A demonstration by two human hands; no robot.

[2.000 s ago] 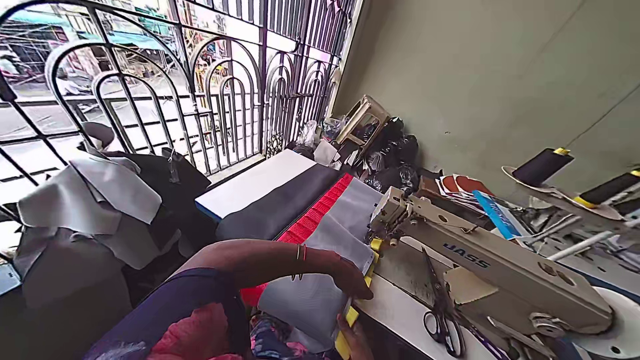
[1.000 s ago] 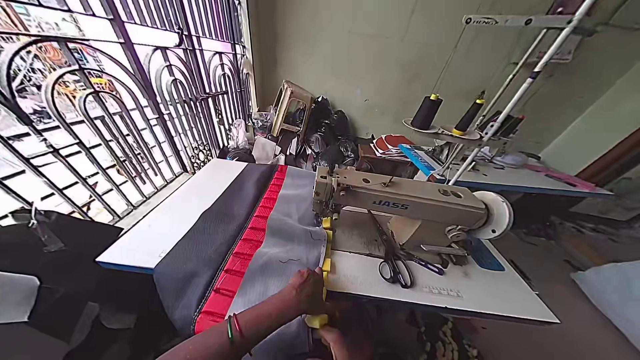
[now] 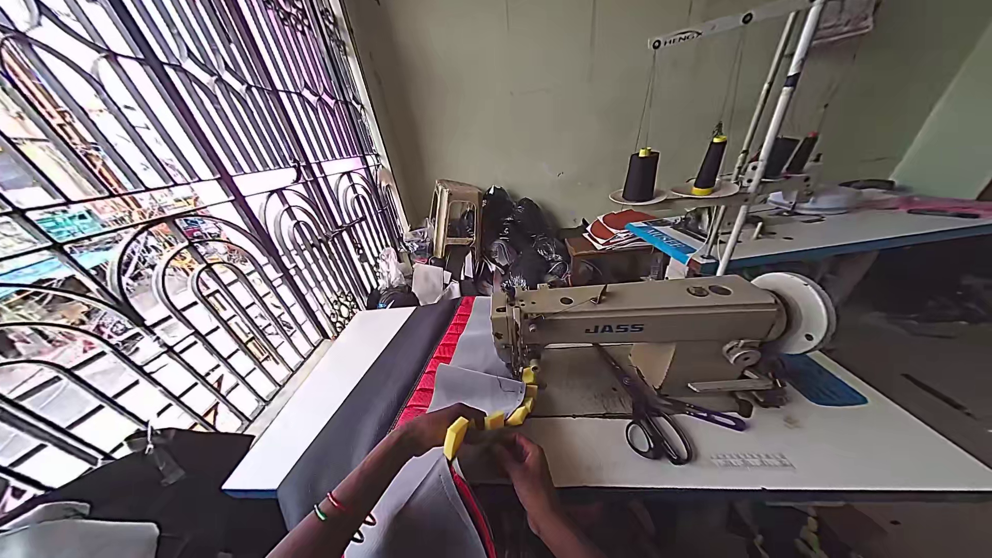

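Observation:
A long piece of grey and black material with a quilted red band [image 3: 446,349] lies left of the beige sewing machine [image 3: 635,314], its edge running to the needle area. Yellow foam-like pieces [image 3: 518,415] line that edge. My left hand [image 3: 434,430] grips the edge beside a yellow piece, with a fold of grey material raised by it. My right hand [image 3: 528,469] pinches the underside of the same edge, just to the right; its fingertips are partly hidden. Black-handled scissors [image 3: 659,434] and a purple-handled tool [image 3: 705,412] lie on the machine table.
The white table [image 3: 876,442] carries a clear ruler [image 3: 752,461]. Thread cones [image 3: 641,177] stand on a rack behind the machine. Dark fabric [image 3: 178,480] is heaped at lower left, beside a metal window grille [image 3: 232,186]. Black plastic bags [image 3: 527,232] and a wooden stool [image 3: 456,213] are behind.
The view has swung markedly and levelled. Both hands remain at the yellow-lined edge, which is now lifted and folded near the table front; one second ago it lay flatter.

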